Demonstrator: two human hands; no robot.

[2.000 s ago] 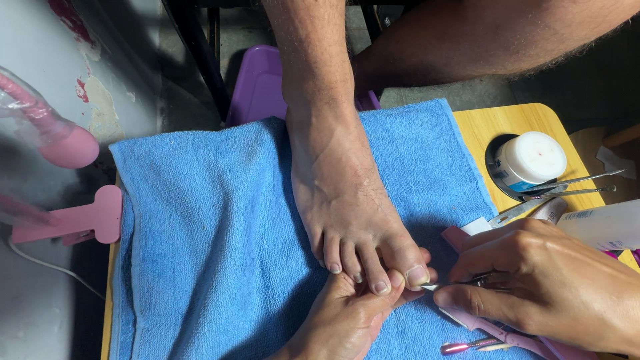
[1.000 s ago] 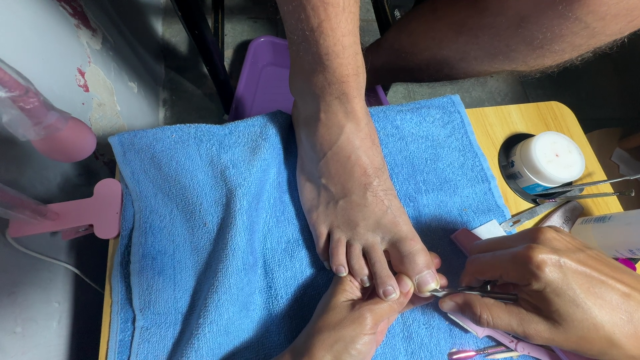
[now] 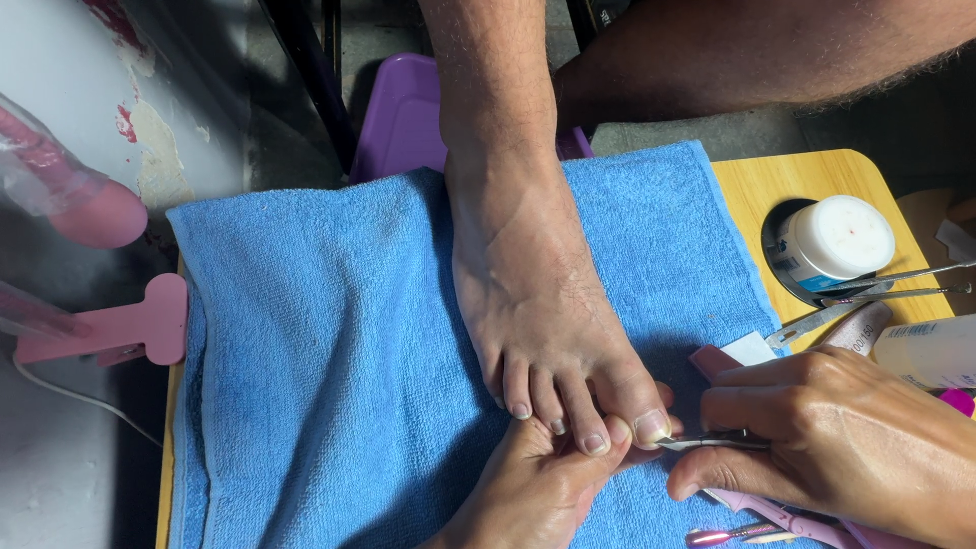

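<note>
Another person's bare foot (image 3: pixel 526 267) rests on a blue terry towel (image 3: pixel 320 305), toes pointing toward me. My left hand (image 3: pixel 541 473) holds the front of the foot from below, its thumb against the side of the big toe and its fingers partly hidden under the toes. My right hand (image 3: pixel 823 442) grips a slim metal nail tool (image 3: pixel 713 441), whose pointed tip touches the big toe's nail (image 3: pixel 652 427) at its free edge. The tool's handle is hidden in my palm, so its exact kind cannot be told.
On the wooden table (image 3: pixel 808 175) stand a white jar (image 3: pixel 850 236) in a black holder, metal tools (image 3: pixel 900 293), a nail file (image 3: pixel 858 328) and a bottle (image 3: pixel 926 351). Pink-handled scissors (image 3: pixel 793 522) lie by my right hand. A pink lamp clamp (image 3: pixel 114 328) grips the left edge; a purple tray (image 3: pixel 404 114) is behind.
My right hand and the tool have shifted slightly at the big toe's nail. My left hand keeps its hold, and the foot stays on the towel.
</note>
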